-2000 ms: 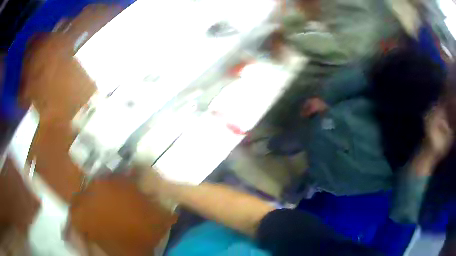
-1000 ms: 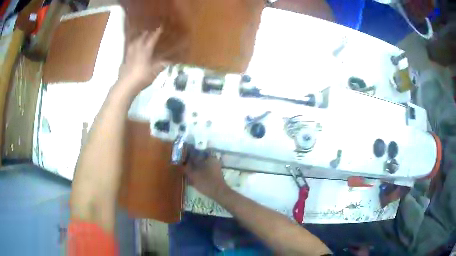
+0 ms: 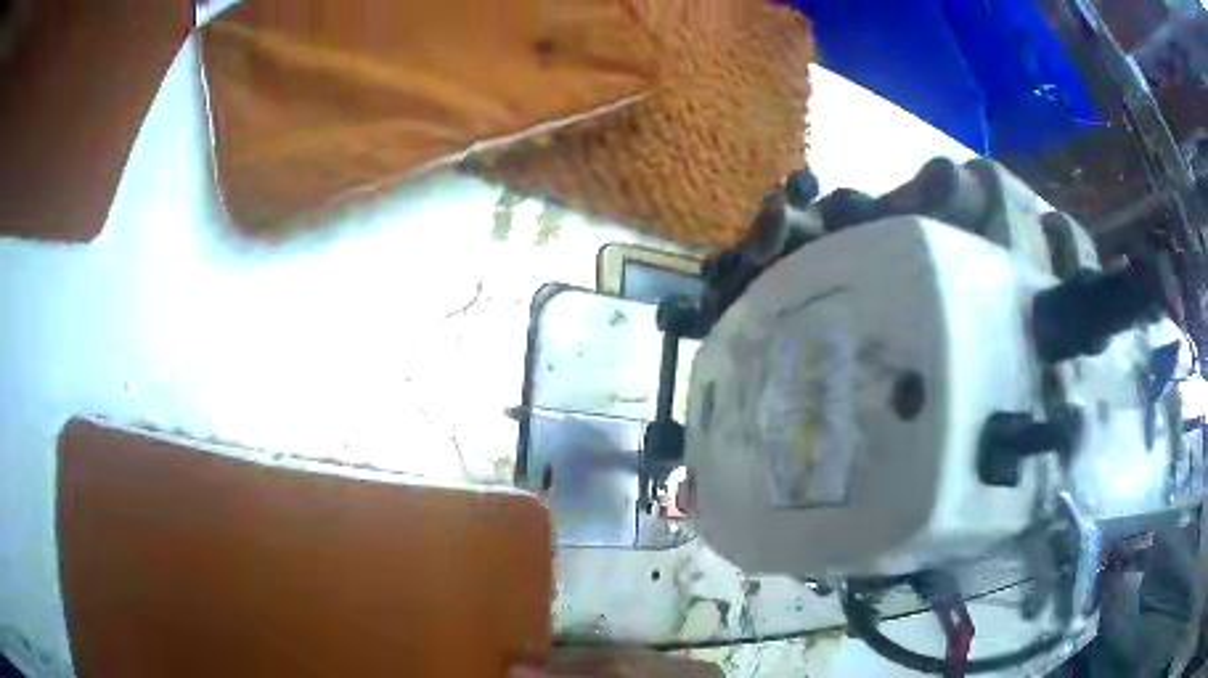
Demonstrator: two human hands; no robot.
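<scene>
A tan-brown leather panel with rounded corners and a pale edge lies flat at the lower left, cut off by the bottom edge. A few blurred fingers, probably of my right hand, show at the bottom edge by the panel's lower right corner. The rest of this hand is cut off, and its grip cannot be told. My left hand is not in view. The sewing machine head stands right of the panel. The metal needle plate and slide cover lie left of the head.
More tan panels lie at the back, one with a textured surface. Another brown panel is at the upper left. The white table shows between them. A red-handled tool is partly hidden below the machine head. Blue material is behind.
The view has moved closer to the machine's needle end. My left hand has left the picture, and the other hand shows only at the bottom edge. A panel now lies at the lower left.
</scene>
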